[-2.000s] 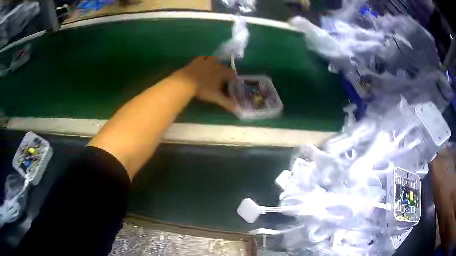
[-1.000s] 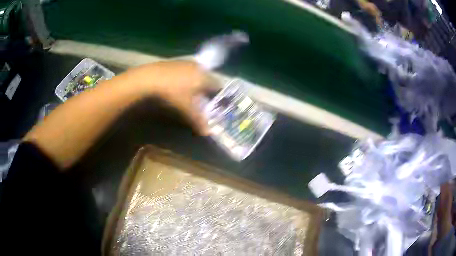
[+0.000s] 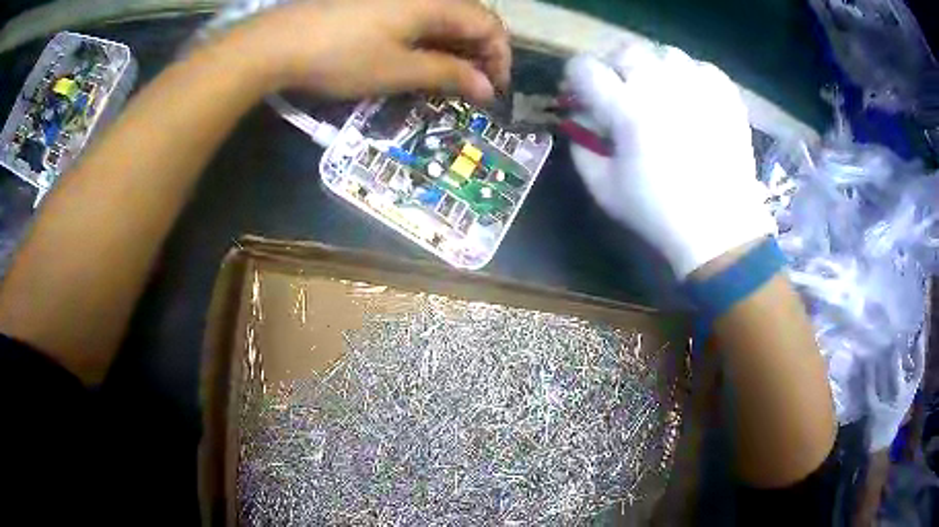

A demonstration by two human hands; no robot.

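An open white power strip housing (image 3: 438,180) lies tilted on the dark bench, its green circuit board with a yellow block and blue parts facing up. A white cord leaves its left corner. My bare left hand (image 3: 396,51) is over the housing's upper edge, fingers curled; whether the fingertips grip it is unclear. My right hand (image 3: 669,144), in a white glove with a blue wristband, is shut on red-handled cutters (image 3: 585,128) just right of the housing's upper right corner. The cutters' jaws are blurred.
A cardboard tray (image 3: 232,381) full of thin silvery pieces is in front. A second open housing (image 3: 64,108) lies at the upper left. Crumpled clear plastic bags (image 3: 865,247) are piled at the right. The green conveyor's pale rail (image 3: 556,31) runs behind.
My left hand has brought the housing from the belt onto the bench behind the tray. My gloved right hand has come into view with the cutters. The view has tipped down towards the tray.
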